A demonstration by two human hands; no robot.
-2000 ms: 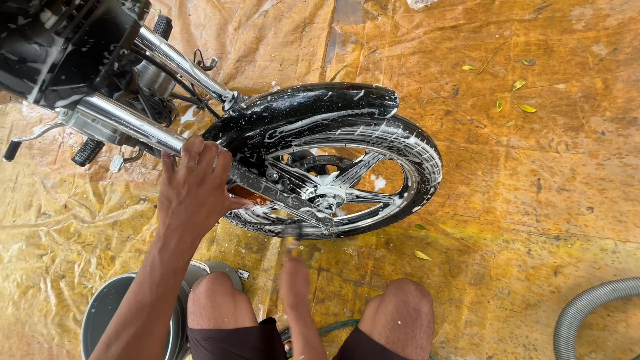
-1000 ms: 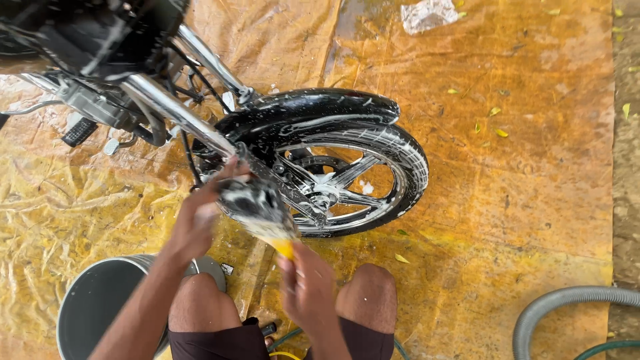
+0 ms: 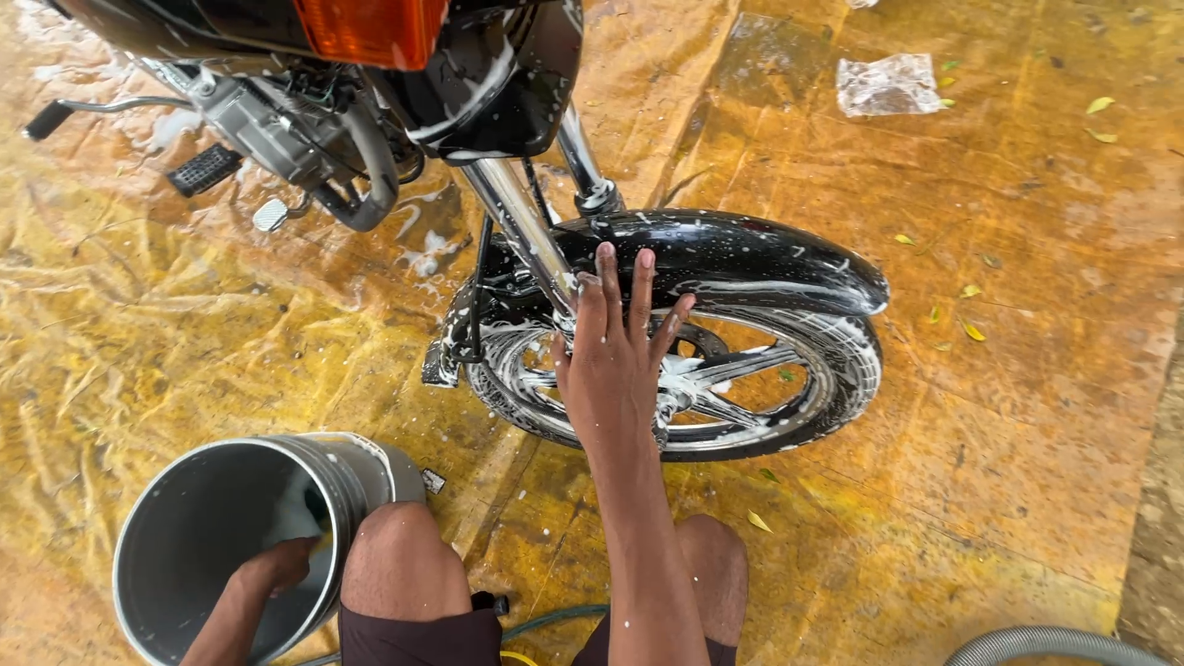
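My right hand, fingers spread, reaches over the front wheel of a motorcycle. Its fingertips lie at the chrome fork tube and the side of the black front fender; exact contact is hard to tell. Down inside the grey bucket at lower left is my left hand, its fingers curled around what looks like the handle of a brush, mostly hidden and blurred. White foam streaks the fender, tyre, spokes and hub.
The motorcycle's engine, a foot peg and an orange turn signal are at upper left. A crumpled clear plastic piece lies on the yellow-orange tarpaulin. A grey corrugated hose curves at lower right.
My left hand has gone from the fork down into the bucket. My right hand, which held the brush a second ago, is now at the fork and fender without it.
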